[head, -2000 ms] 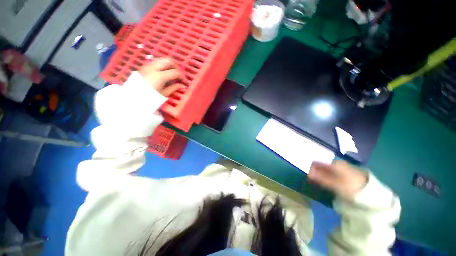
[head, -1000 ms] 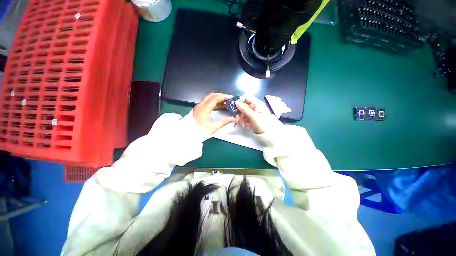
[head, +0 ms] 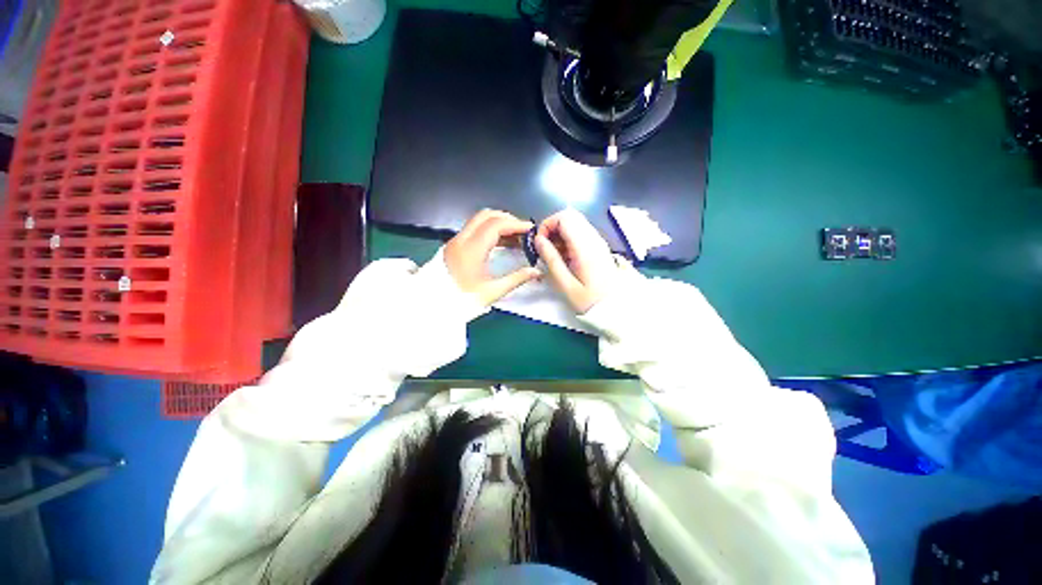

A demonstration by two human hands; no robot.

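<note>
A small dark module [head: 530,242] is held between the fingertips of both hands, over the front edge of the black microscope base plate [head: 457,137]. My left hand [head: 486,254] grips its left side with thumb and index finger. My right hand [head: 575,257] has its fingertips on its right side and covers part of it. A white paper sheet [head: 542,306] lies under the hands, partly hidden. A bright light spot shows on the plate just behind the hands, below the ring-shaped objective [head: 609,109]. A crumpled white wipe [head: 640,231] lies on the plate right of my right hand.
Red slotted crates [head: 160,194] are stacked at the left. A dark glossy slab [head: 330,251] lies between crates and plate. Three small modules [head: 859,243] lie in a row on the green mat at the right. Black trays [head: 891,43] stand right rear; a white tub [head: 347,16] is rear left.
Earlier my left hand was on the crate and my right near the paper; both came together at the module. Since the last earlier frame, the module has turned more edge-on.
</note>
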